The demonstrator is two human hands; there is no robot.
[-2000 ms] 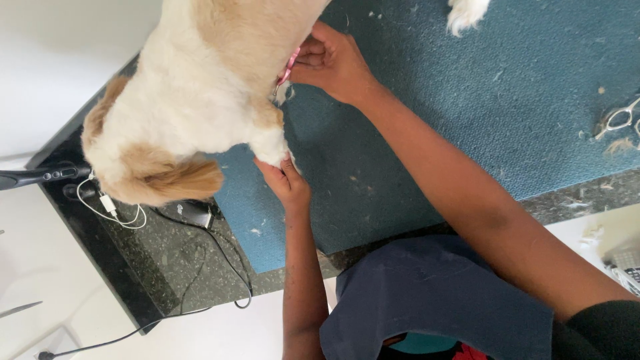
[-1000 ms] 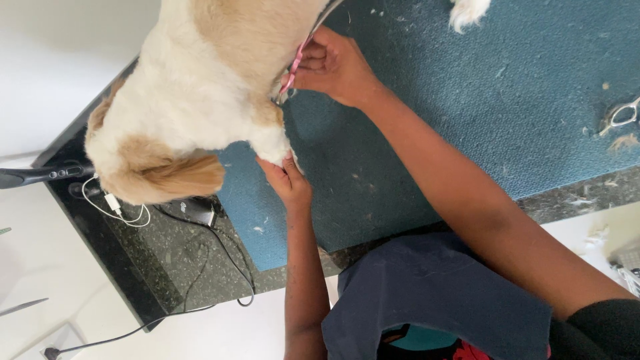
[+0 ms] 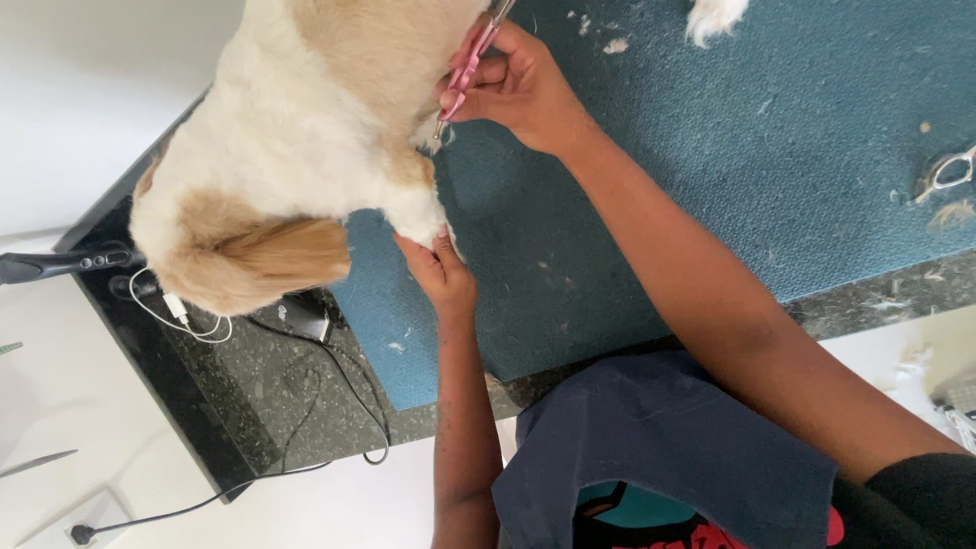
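Note:
A white and tan dog (image 3: 305, 130) stands on a blue textured mat (image 3: 762, 152), its long-haired ear hanging at the left. My left hand (image 3: 442, 278) grips the lower part of its front leg (image 3: 415, 206), thumb on one side and fingers on the other. In my right hand (image 3: 526, 95) is a pink-handled pair of scissors (image 3: 469, 69), held close against the dog's body; the blades run up past the top edge of the view, so whether they are apart cannot be told. Another paw (image 3: 715, 19) shows at the top.
Metal scissors (image 3: 948, 171) lie at the mat's right. Hair tufts (image 3: 615, 46) are scattered about. A black clipper (image 3: 293, 316) with a cord, a white cable (image 3: 177, 309) and a black handled device (image 3: 61, 263) are by the dog's head. The granite counter's edge (image 3: 412, 435) runs near me.
My right hand has tilted the pink scissors away from the dog's front leg, and more of their handle shows. My left hand stays on the leg.

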